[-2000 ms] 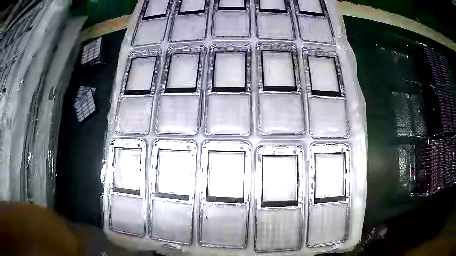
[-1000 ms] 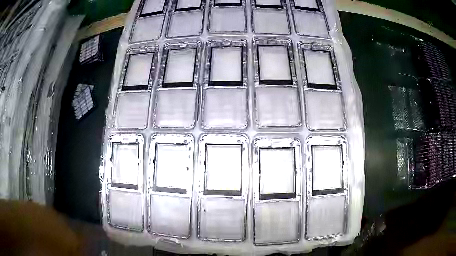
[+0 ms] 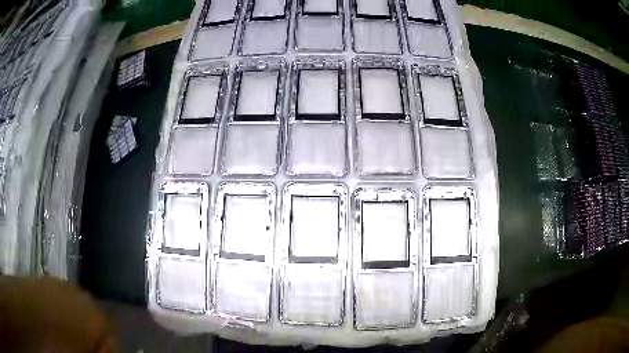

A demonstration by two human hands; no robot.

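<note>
A white housing tray [image 3: 488,207] lies in front of me with three rows of five phone front housings [image 3: 321,84]. Their upper windows have dark borders and their lower halves look blank and pale. The nearest row [image 3: 314,293] is glaring bright. Large blurred brown shapes fill the lower left and lower right corners, very close to the camera. They may be my left hand [image 3: 52,317] and my right hand [image 3: 593,338], cut off by the edge. No fingers or held thing can be made out, and neither shape visibly touches the tray.
Keypads [image 3: 122,138] lie in two small heaps on the dark bench [image 3: 110,207] left of the tray. Stacked trays [image 3: 41,172] stand at the left edge. Purple keypad stacks [image 3: 601,214] sit at the right beside clear plastic [image 3: 552,152]. Crumpled clear plastic [image 3: 507,324] lies bottom right.
The view has shifted slightly, so the tray sits a little higher in the picture and the purple stacks farther left. The tray's contents look the same. The blurred corner shapes have hardly moved.
</note>
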